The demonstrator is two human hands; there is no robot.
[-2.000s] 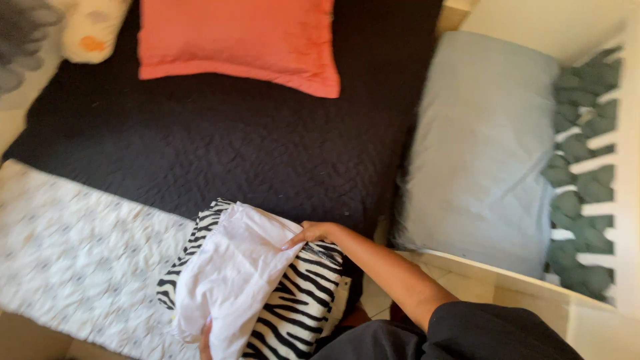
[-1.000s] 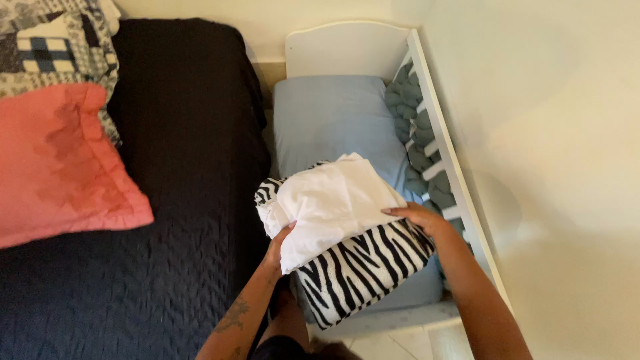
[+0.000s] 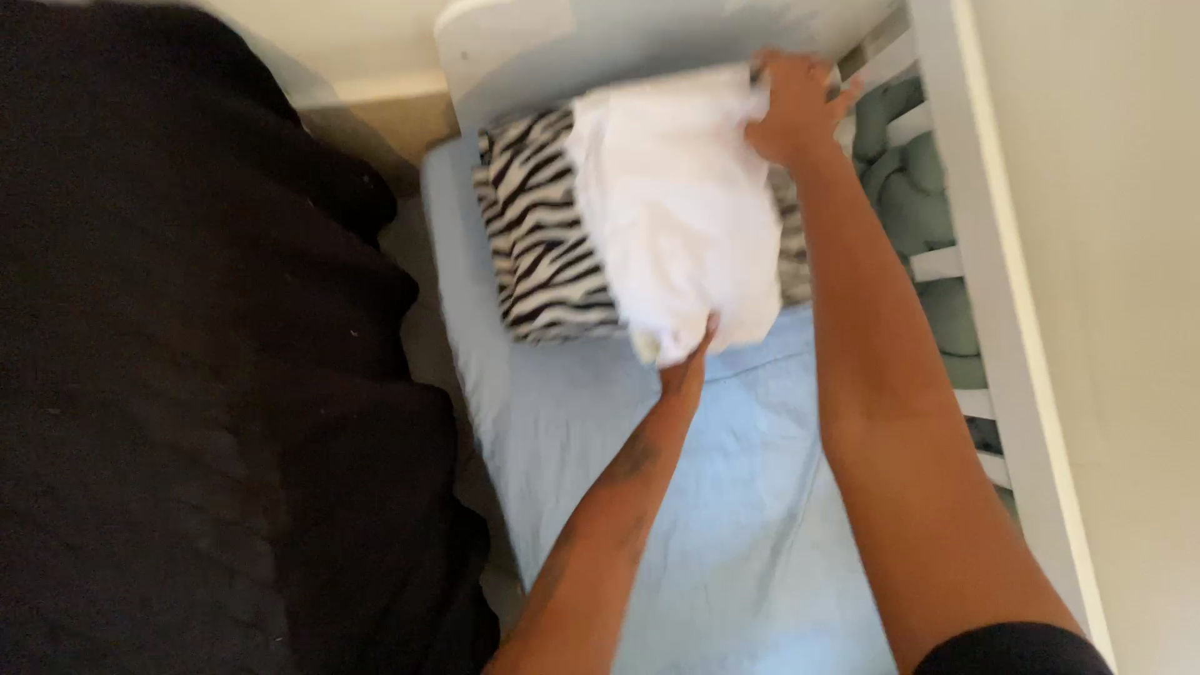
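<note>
A folded zebra-striped blanket (image 3: pixel 544 234) lies at the headboard end of the small bed's light blue sheet (image 3: pixel 712 487). On top of it is a folded white cloth (image 3: pixel 675 197). My left hand (image 3: pixel 689 361) is at the near edge of the white cloth, its fingers partly hidden by the fabric, so its grip is unclear. At the far right corner of the cloth, my right hand (image 3: pixel 802 108) rests with its fingers spread. Both hands are blurred.
The white headboard (image 3: pixel 525 47) stands beyond the blanket. Along the right runs a white slatted rail (image 3: pixel 994 281) with a green braided bumper (image 3: pixel 905 197) woven at its slats. A bed with a black cover (image 3: pixel 206 356) stands at the left, across a narrow gap.
The zebra blanket and white cloth, held in both hands over the small bed before, are now at its headboard end. My right hand has spread its fingers. The view has shifted toward the small bed.
</note>
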